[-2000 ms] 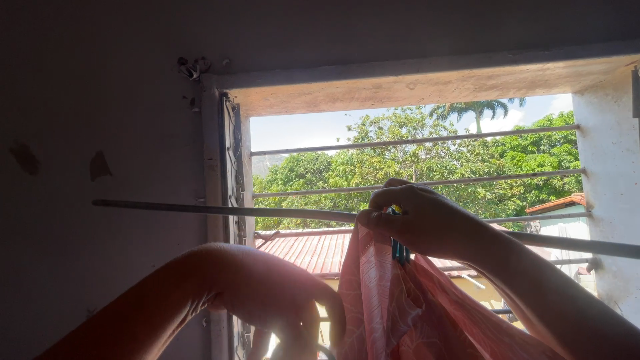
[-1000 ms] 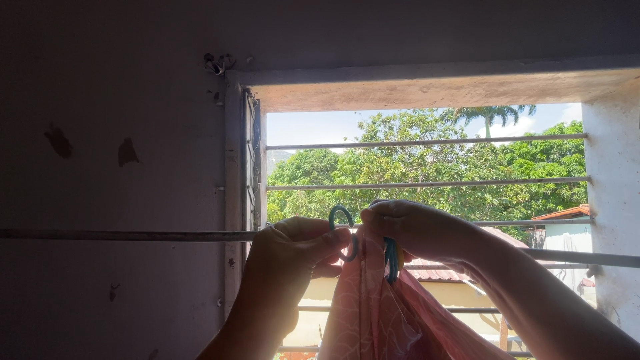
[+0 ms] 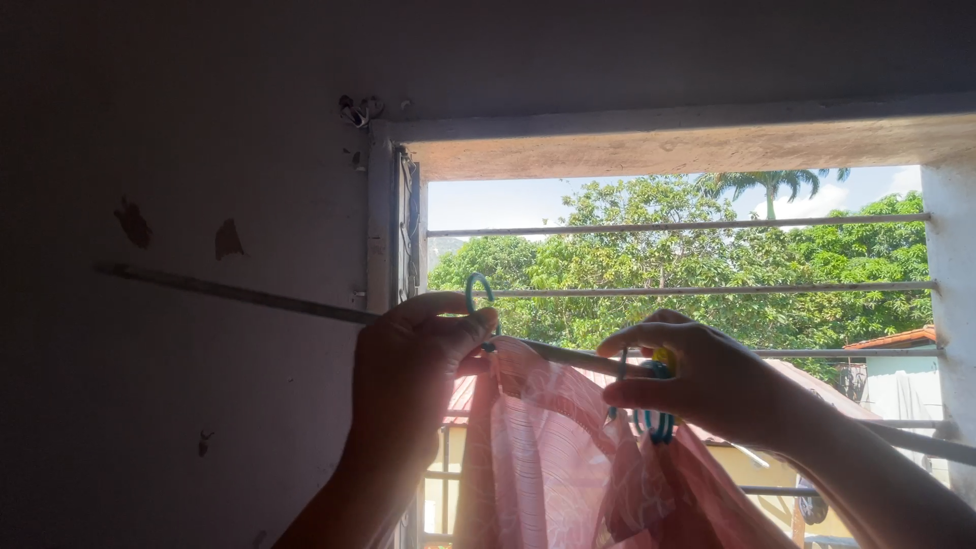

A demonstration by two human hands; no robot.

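Note:
A sheer pink curtain [image 3: 545, 435] hangs from teal rings below a thin rod [image 3: 244, 294], which slants down to the right across the window. My left hand [image 3: 415, 358] pinches a teal curtain ring [image 3: 479, 286] between thumb and fingers at the curtain's top left corner, by the rod. At the right, my right hand [image 3: 671, 366] has its thumb and fingers around another ring at the rod. Several more teal rings [image 3: 656, 415] are bunched under that hand, with a small yellow piece [image 3: 665, 357] partly hidden by the fingers.
Behind the curtain is a window opening with horizontal metal bars [image 3: 686, 226] and a pale frame [image 3: 379, 221]. The dark wall [image 3: 191, 366] at the left has chipped patches. The rod's left end sticks out before this wall. Trees [image 3: 671, 259] and roofs stand outside.
My left hand has come up from low by the curtain to the rod, and now holds a ring there. The hands have moved apart since one second ago, spreading the curtain's top edge between them.

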